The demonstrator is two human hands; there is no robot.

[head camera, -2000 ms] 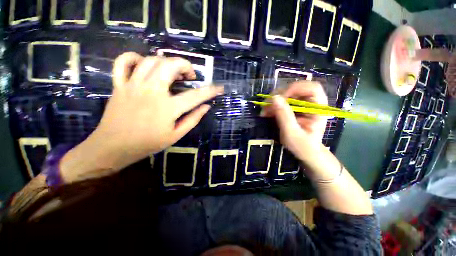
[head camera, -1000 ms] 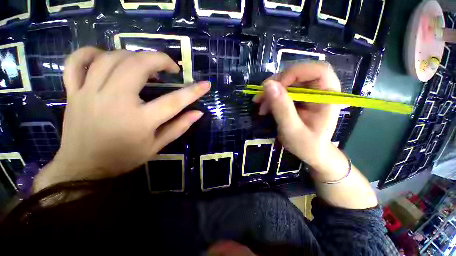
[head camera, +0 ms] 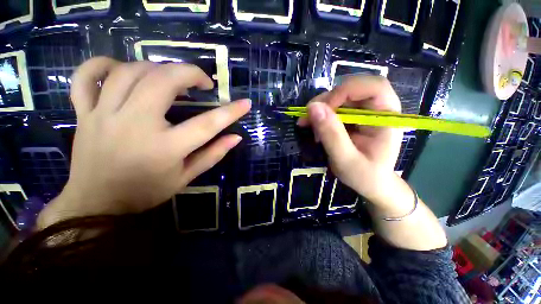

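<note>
My right hand (head camera: 362,130) holds bright yellow tweezers (head camera: 409,121), their tips pointing left over the dark glossy blister tray (head camera: 267,139). The two prongs lie close together. Nothing clear shows at the tips. My left hand (head camera: 136,130) is spread over the tray at left, its fingertips near the right edge of a framed screen part (head camera: 222,74) with a pale border. The thumb and index finger are bent over that part; whether they grip it cannot be told. Another framed part (head camera: 359,66) lies behind my right hand. More framed parts (head camera: 257,205) lie in a row at the near edge.
Framed parts (head camera: 264,10) line the tray's far edge. A round pink dish (head camera: 503,50) with small yellow-green items sits right of the tray. A neighbouring tray (head camera: 495,154) lies at the right on the green bench (head camera: 442,160). Red and metal items stand below at lower right.
Against two seconds ago, the view is closer and shifted, and my left hand sits further left in the picture. Since one second ago, the tweezer tips have moved slightly left.
</note>
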